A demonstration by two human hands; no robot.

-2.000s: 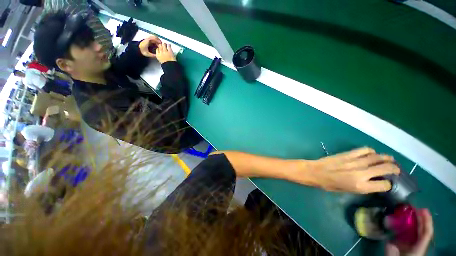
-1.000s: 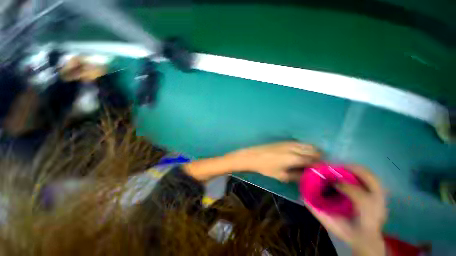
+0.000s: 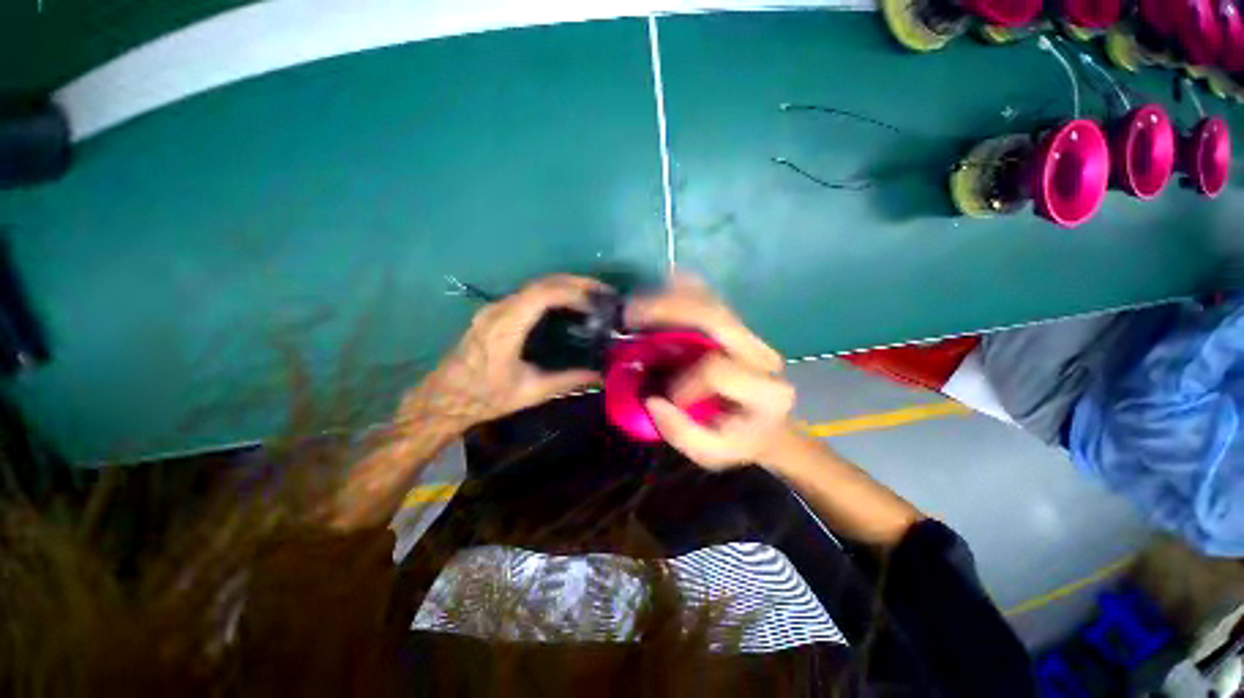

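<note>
My left hand [image 3: 498,357] holds a black housing [image 3: 562,338] near the bench's front edge, in front of my body. My right hand [image 3: 737,389] grips a magenta cup [image 3: 634,389], with fingers inside its flared opening. The cup's inner end is against or very close to the black housing; blur and fingers hide the contact. Thin wires [image 3: 468,288] stick out to the left beside my left hand. No yellow base shows between the two parts.
Core units with magenta cups [image 3: 1072,172] and yellow bases [image 3: 985,177] stand in rows at upper right, with wires on the green bench [image 3: 341,177]. Dark parts [image 3: 30,143] lie at the far left edge. A white rail [image 3: 341,55] runs behind. A person's blue clothing [image 3: 1173,423] is at right.
The view has swung right, bringing the rows of core units in and taking the left neighbour out. Both hands now hold the housing and magenta cup together in front of my body.
</note>
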